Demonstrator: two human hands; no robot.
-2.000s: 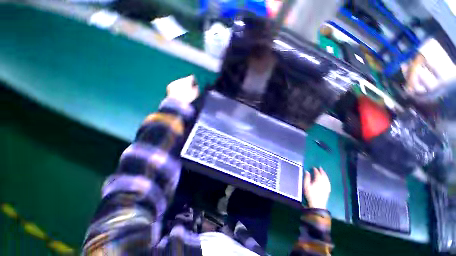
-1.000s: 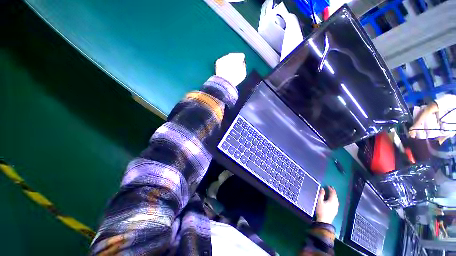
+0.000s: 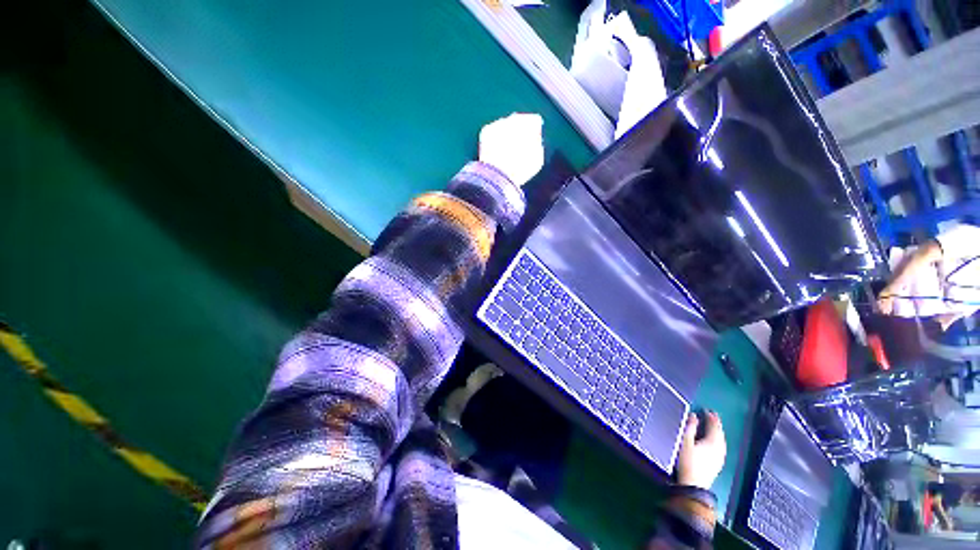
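Note:
An open dark grey laptop (image 3: 618,252) stands tilted in view on a thin black mat. Its glossy black screen (image 3: 741,193) reflects ceiling lights, and its pale-edged keyboard (image 3: 570,344) faces me. My left hand (image 3: 512,147) rests beyond the laptop's left side with curled fingers; it is overexposed, and its palm side is hidden. My right hand (image 3: 701,451) is at the laptop's right front edge, beside the touchpad (image 3: 663,428), with thumb and finger apart and nothing visible between them. A small dark stick (image 3: 731,367) lies on the bench right of the laptop.
A second laptop (image 3: 787,489) lies to the right, its screen under shiny film (image 3: 876,414). White papers (image 3: 634,81) stand behind a pale rail (image 3: 537,64). A red object (image 3: 822,344) and a person's arm (image 3: 913,269) are behind. The green bench's edge (image 3: 322,220) runs at left.
The view has turned and steadied since the first frame, bringing the laptop's screen clearly into view. Since the second frame, only a slight view shift shows; both hands keep their places beside the laptop.

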